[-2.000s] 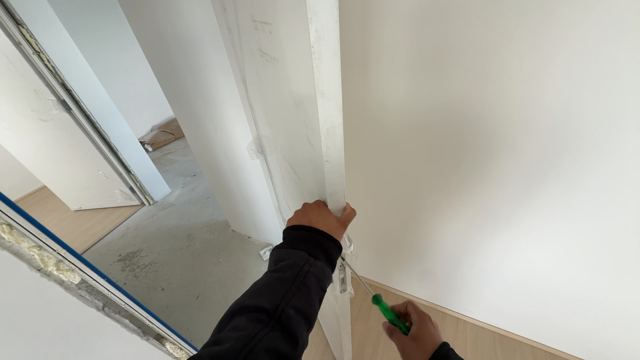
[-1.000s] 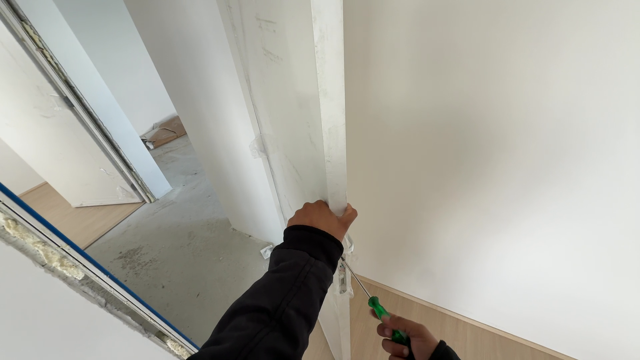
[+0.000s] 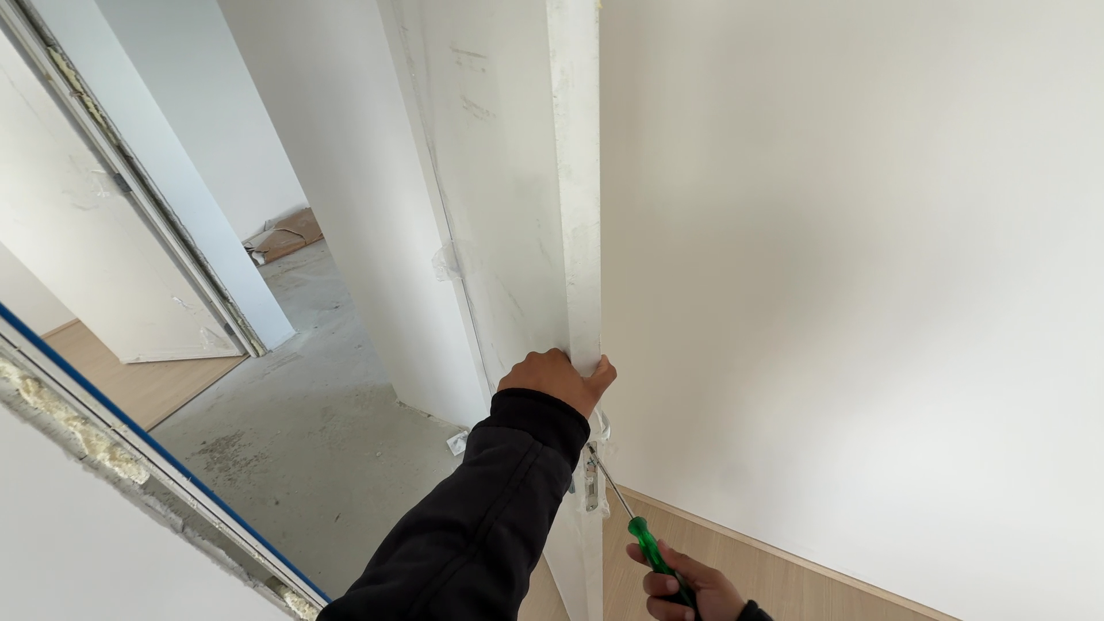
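Note:
A white door [image 3: 580, 216] stands edge-on in the middle of the view. My left hand [image 3: 556, 378] grips its edge, thumb on the right side and fingers on the left face. Just below, a metal lock plate [image 3: 592, 483] is set in the door's edge, with clear plastic film around it. My right hand [image 3: 686, 586] holds a screwdriver [image 3: 640, 528] by its green handle, low on the right. The shaft slants up to the left, and its tip is at the upper part of the plate; whether it sits in a screw cannot be told.
At left runs a door frame with a blue strip [image 3: 129, 423] and foam filler [image 3: 78, 427]. Beyond are a concrete floor [image 3: 319, 457], another door [image 3: 103, 216] and cardboard [image 3: 289, 235]. A white wall [image 3: 845, 259] and wood-look floor [image 3: 733, 539] lie to the right.
My right hand has shifted its hold on the screwdriver's handle, and its fingers are placed differently. My left hand stays on the door's edge.

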